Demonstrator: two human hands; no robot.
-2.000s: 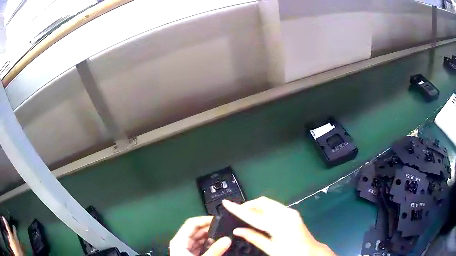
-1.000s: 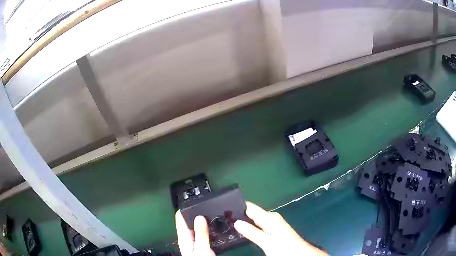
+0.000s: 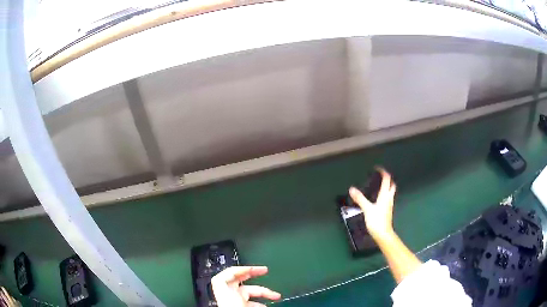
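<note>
My left hand (image 3: 240, 288) is at the bottom centre, fingers apart and empty, overlapping the right side of a black unit (image 3: 207, 258) on the green belt. That unit has small pale details at its upper end; its lower part is partly hidden. My right hand (image 3: 379, 210) is farther right and forward, with thumb and fingers around a small dark part (image 3: 373, 184), blurred and partly hidden. This part is at the upper end of a black housing (image 3: 361, 235) with a white label. Whether the part touches the housing cannot be told.
A jumbled pile of black panels (image 3: 504, 258) lies at the right edge. Another black unit (image 3: 508, 158) is on the belt at upper right. Two more (image 3: 23, 273) (image 3: 76, 282) are at lower left. A pale curved upright (image 3: 51, 180) crosses the left side. A person's fingertips show at the lower left corner.
My hands have separated and the panel they held is no longer between them. My right hand has moved right and forward to the labelled housing. The view has shifted, and units sit farther left relative to the fixed frame.
</note>
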